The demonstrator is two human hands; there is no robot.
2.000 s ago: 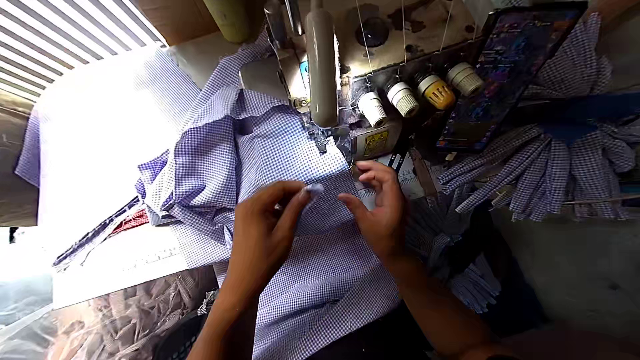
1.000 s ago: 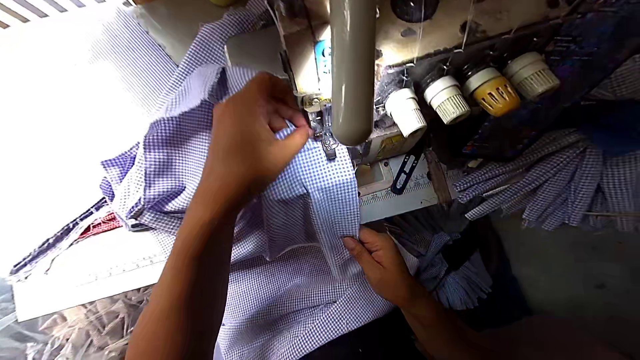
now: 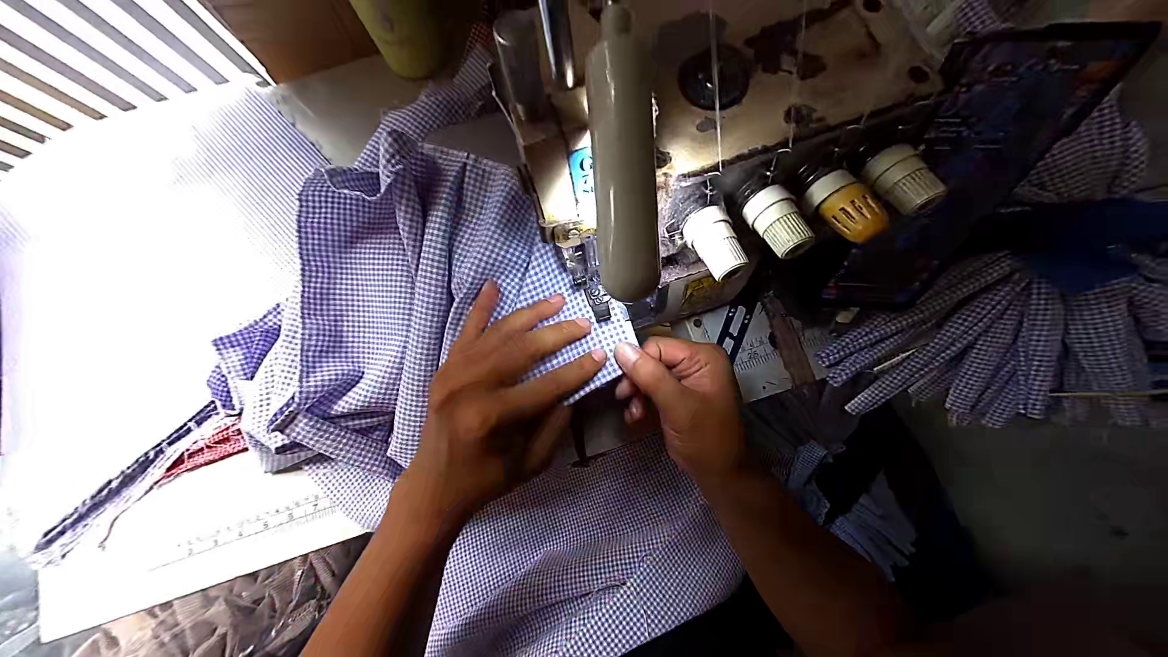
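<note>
Purple-and-white checked fabric (image 3: 365, 265) is bunched on the work surface, and its right edge lies under the presser foot (image 3: 599, 306) of an overlock-type sewing machine (image 3: 680, 137). My left hand (image 3: 502, 392) rests spread on the fabric, fingertips just below and left of the foot. Pinched between the thumb and fingers of my right hand (image 3: 680, 392) is the fabric's right edge, close to the foot. More checked cloth (image 3: 584, 557) hangs below both hands. The machine's rounded grey arm cover (image 3: 624, 173) partly hides the needle area.
Several thread tension knobs (image 3: 778, 222) line the machine's front. Strips of checked cloth (image 3: 995, 338) hang at the right beside a dark panel (image 3: 985, 164). A printed ruler scale (image 3: 255, 529) runs along the left table edge, near red and dark strips (image 3: 205, 452). Brown cloth (image 3: 228, 607) lies below.
My left hand has come down from beside the needle area and now lies flat on the fabric. My right hand has moved up along the fabric edge, nearer the presser foot.
</note>
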